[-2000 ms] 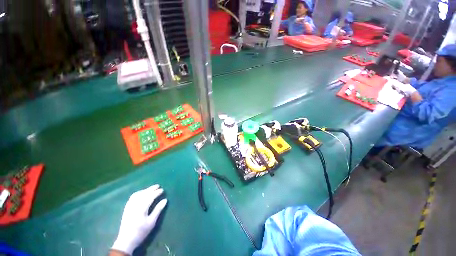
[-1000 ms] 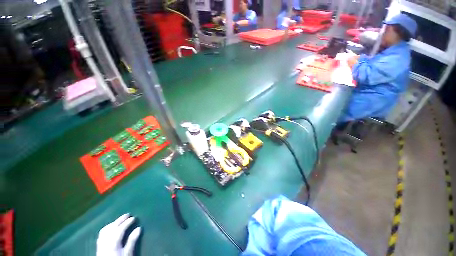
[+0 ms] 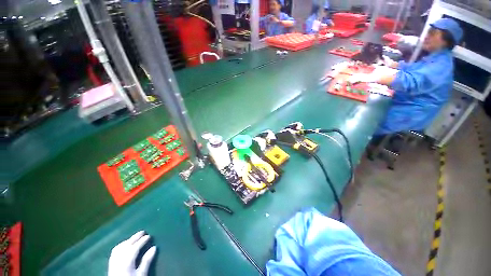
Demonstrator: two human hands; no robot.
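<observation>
My left hand (image 3: 131, 255), in a white glove, rests on the green mat at the bottom left, cut off by the lower edge. Its thumb and fingers are apart and nothing shows in it. My right hand is not visible; only the blue right sleeve (image 3: 323, 245) shows at the bottom. Side cutters (image 3: 200, 216) lie on the mat between them, handles spread in a V. An orange-red tray (image 3: 116, 188) with rows of green circuit boards (image 3: 129, 173) lies beyond my left hand.
A metal post (image 3: 171, 81) stands behind a speckled tool tray (image 3: 237, 186) holding a whitish bottle (image 3: 217, 151) and yellow ring (image 3: 264, 176). Iron stands with yellow pads (image 3: 276, 156) and black cables lie right. Another orange-red tray (image 3: 16, 250) is far left. A person in blue (image 3: 425, 81) sits right.
The view has swung right, so the bench things sit farther left than two seconds ago. My left hand stays on the mat, now lower in view. The cutters lie untouched.
</observation>
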